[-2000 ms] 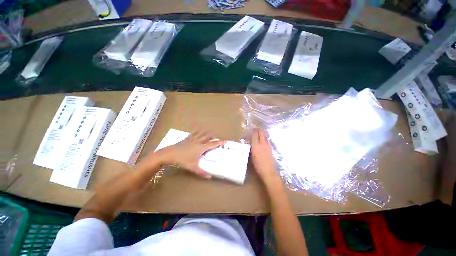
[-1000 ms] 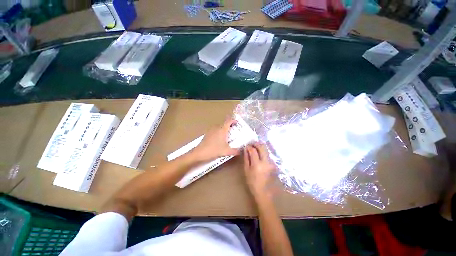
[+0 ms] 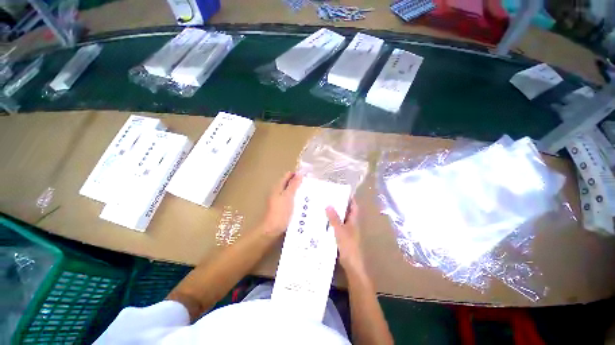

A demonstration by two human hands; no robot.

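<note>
A long white product box [image 3: 309, 249] stands out from the bench edge in front of me, its far end inside the mouth of a clear plastic bag [image 3: 334, 160]. My left hand [image 3: 282, 205] grips the box's left side near the bag. My right hand [image 3: 346, 232] grips its right side, thumb on the printed face. A glaring stack of poly bags [image 3: 472, 202] lies to the right on the cardboard bench cover [image 3: 263, 145]. Three unbagged boxes lie at left, two overlapping [image 3: 145, 178] and one beside them [image 3: 213, 160].
The green conveyor belt [image 3: 256, 104] beyond the bench carries several bagged boxes [image 3: 202, 60] and a white box [image 3: 396, 79]. A green crate [image 3: 81, 296] is at lower left, a slanting metal upright [image 3: 583, 120] at right, a red stool [image 3: 499, 327] below right, red containers [image 3: 465, 20] across the belt.
The held box has turned lengthwise towards me, and its far end is now in a bag. My hands have moved to its two sides. The view has shifted, moving the bench things in frame.
</note>
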